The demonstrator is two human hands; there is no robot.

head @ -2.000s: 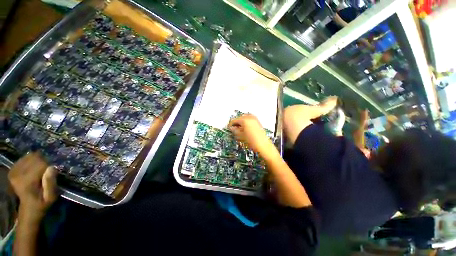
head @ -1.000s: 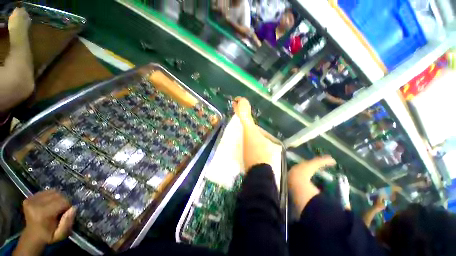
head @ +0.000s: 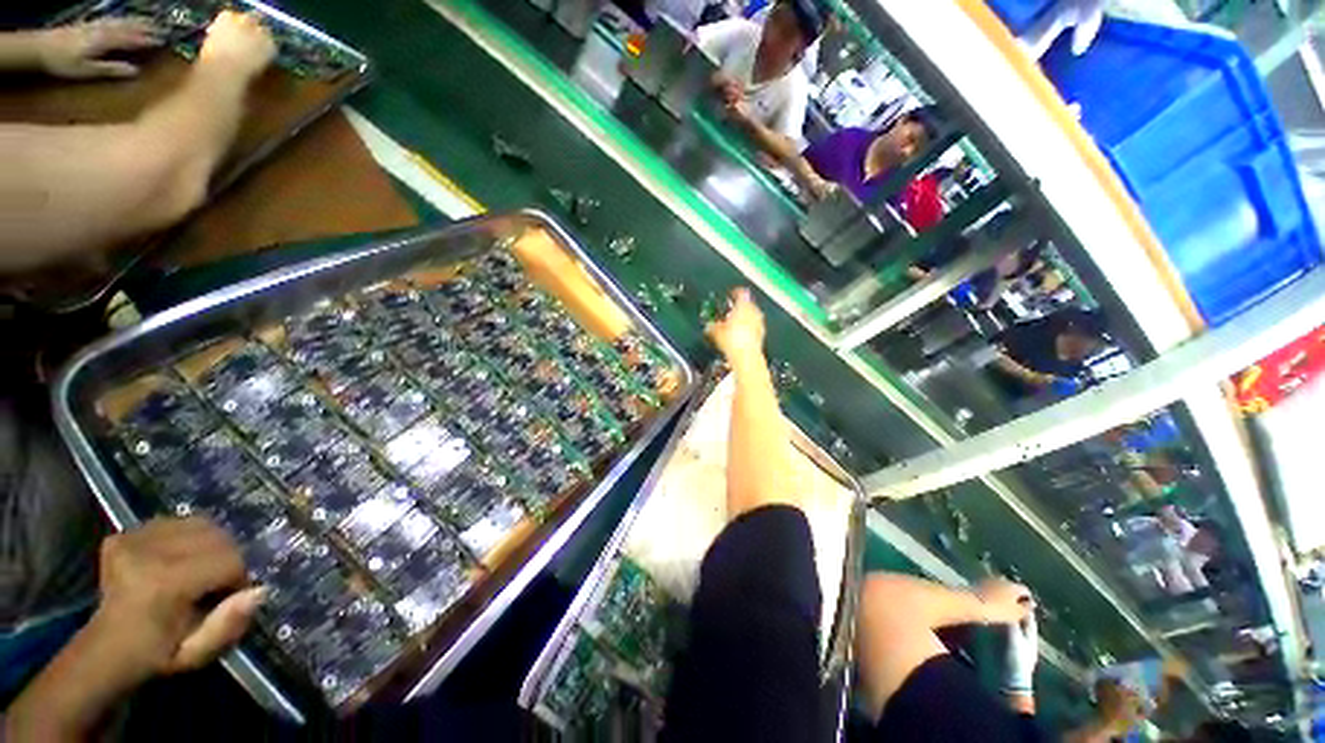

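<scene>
The left steel tray (head: pixel 189 309) holds dense rows of dark circuit boards (head: pixel 313 450) with several shiny silver patches. My left hand (head: pixel 167 595) is curled at its near-left rim; whether it grips anything is hidden. My right arm reaches across the right steel tray (head: pixel 855 559). My right hand (head: pixel 738 331) is beyond that tray, over the green line, with its fingers close to a small board (head: pixel 715 308); whether it holds it is too small to tell. The right tray has a white liner (head: pixel 683 501) and greener boards (head: pixel 618 639) at its near end, partly hidden by my sleeve.
Another tray (head: pixel 327 90) with brown lining lies at the upper left, with another person's hands (head: pixel 233 47) over it. A neighbour's arm (head: pixel 930 610) is close on the right. Loose boards (head: pixel 574 203) lie on the green line. A white frame and blue bin (head: pixel 1206 160) stand beyond.
My right hand moved from the boards in the right tray out to the green line. My left hand stays curled at the left tray's rim. The view has shifted, showing more of the upper-left tray.
</scene>
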